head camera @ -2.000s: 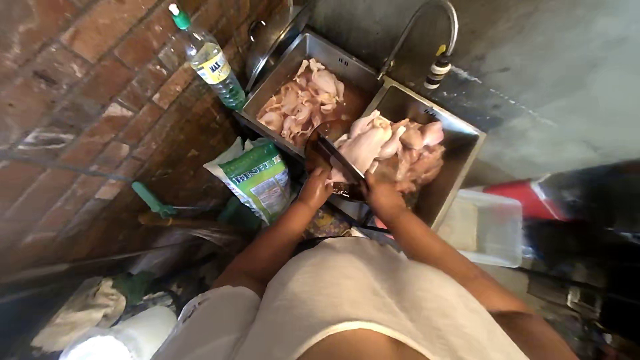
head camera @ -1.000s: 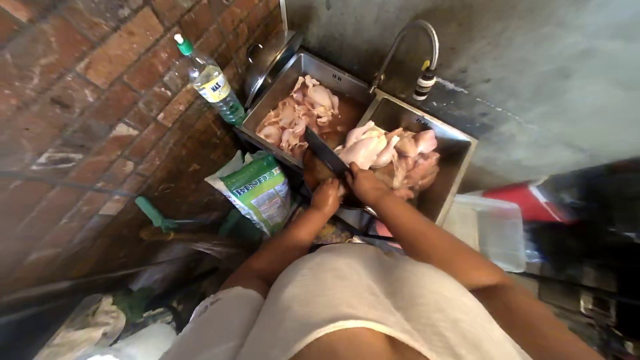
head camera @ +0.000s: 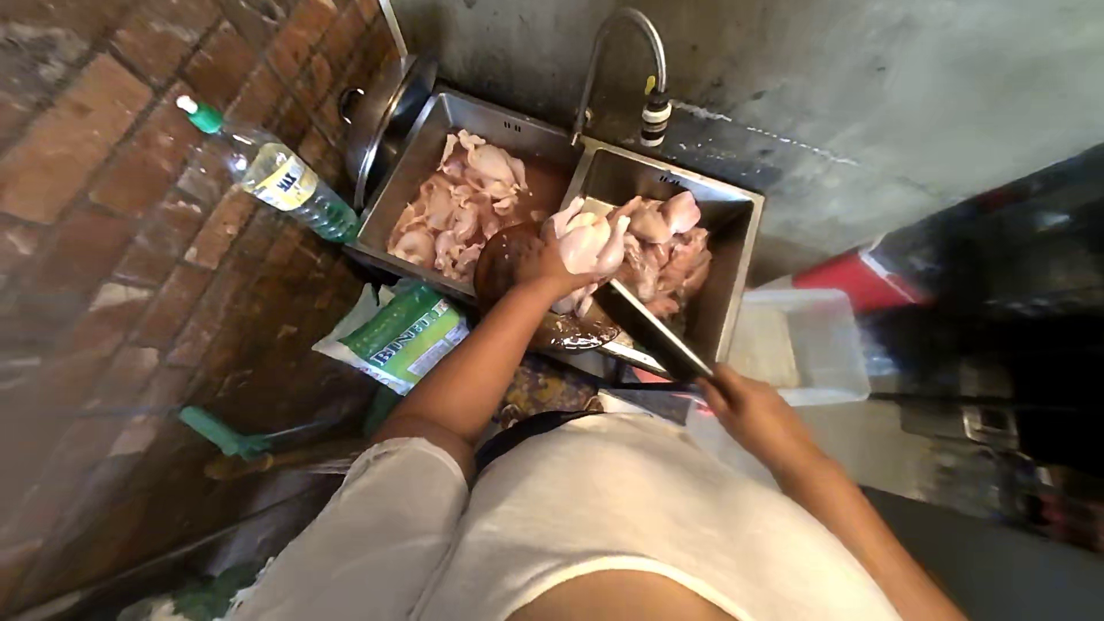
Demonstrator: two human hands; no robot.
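Note:
My left hand (head camera: 552, 263) grips a raw chicken (head camera: 591, 246) over a round brown board (head camera: 504, 259) that lies across the front of the double sink. The wide dark blade of a knife (head camera: 660, 332) points up and left, its tip close to the chicken; my right hand (head camera: 746, 405) is closed on its handle, right of the board. Cut raw chicken pieces (head camera: 461, 207) lie in the left basin, which holds reddish liquid. More raw chicken (head camera: 668, 250) is heaped in the right basin. Part of the board is hidden by my left hand and forearm.
A curved faucet (head camera: 634, 17) rises behind the steel sink (head camera: 746, 259). At left are a green-capped plastic bottle (head camera: 289, 181), a metal lid (head camera: 388, 121) and a green-and-white bag (head camera: 414, 332) near the brick wall. A clear plastic container (head camera: 828, 345) stands right of the sink.
My right hand and the knife have moved right, away from the board. My left hand, lower by the knife one second ago, now holds a chicken over the board.

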